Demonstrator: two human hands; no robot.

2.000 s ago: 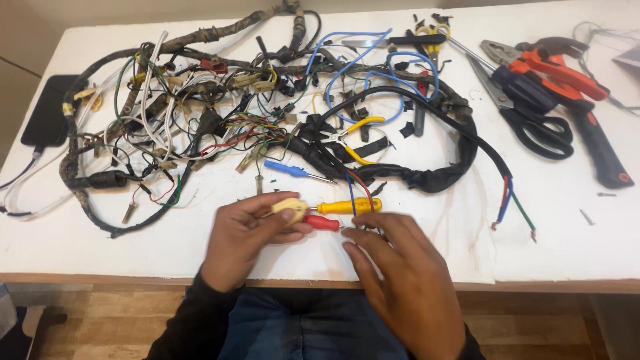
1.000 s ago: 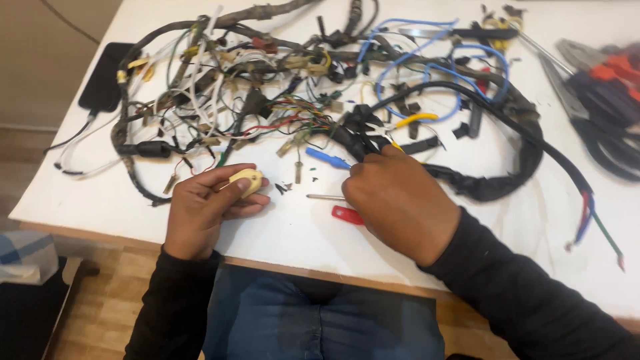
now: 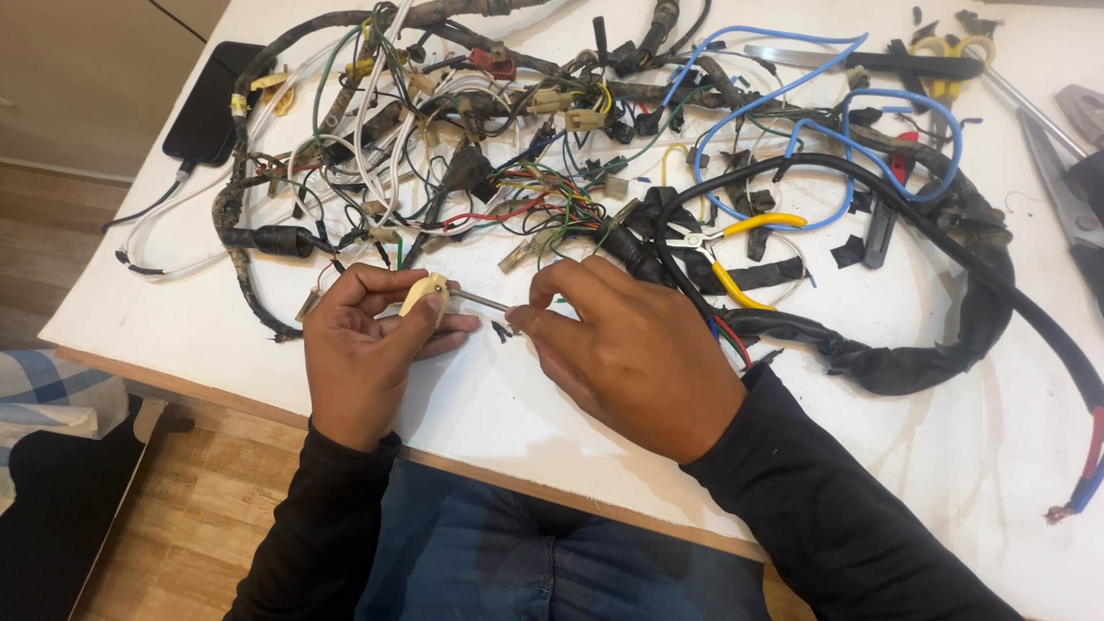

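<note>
My left hand holds a small cream plastic part between thumb and fingers. A screw shows in its face. My right hand grips a screwdriver, whose thin metal shaft points left and meets the right side of the cream part; its handle is hidden in the hand. Small black scraps lie on the white table between the hands. Just beyond both hands spreads a tangled wiring harness with connectors. Yellow-handled pliers lie spread open beyond my right hand.
A smartphone with a cable lies at the back left. A knife with a black handle, yellow-handled scissors and a utility knife lie to the right. Thick black cable loops along the right side. The table edge runs near my lap.
My right hand has picked up a screwdriver and brought it left to the cream part. My left hand still holds that part. The view has shifted.
</note>
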